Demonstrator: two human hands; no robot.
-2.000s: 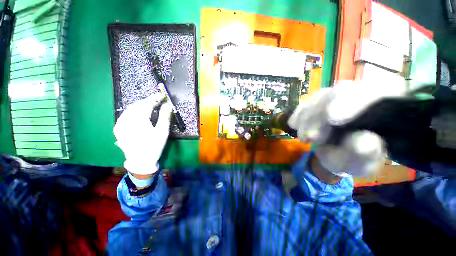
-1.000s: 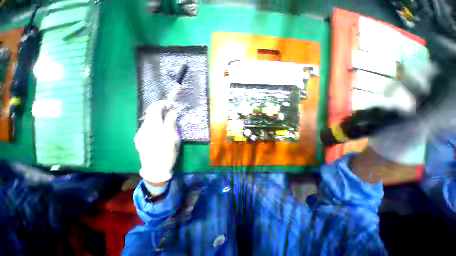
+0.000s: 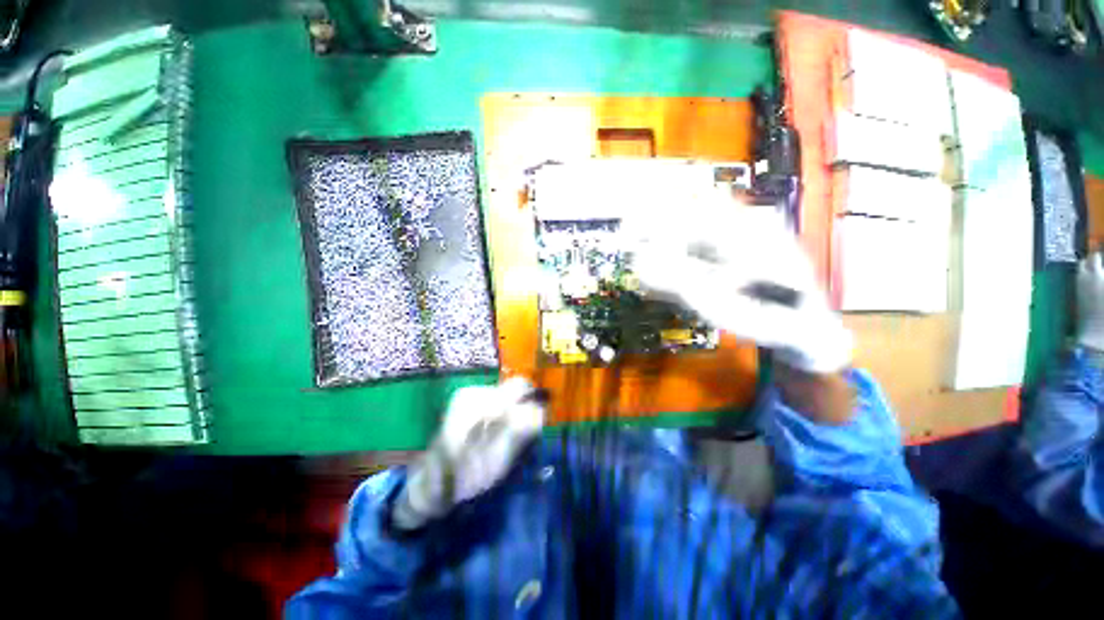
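A green circuit board with a pale silver-white bar along its far edge lies in the orange-brown fixture. My right hand, in a white glove, is over the board's right side and hides part of it; it is blurred. My left hand, gloved, is low in front of the fixture's near left corner, with a small dark thing at its fingertips that I cannot make out. The black screw tray is beyond it to the left. A black screwdriver is by the fixture's far right edge.
A row of pale green strips lies at the left, with a black, yellow-ringed tool beyond it. White and green sheets lie on a red-edged board at the right. A metal bracket stands at the back. Another person's sleeve shows far right.
My left hand has left the screw tray and come nearer my body. My right hand has let go of the screwdriver and moved left over the board.
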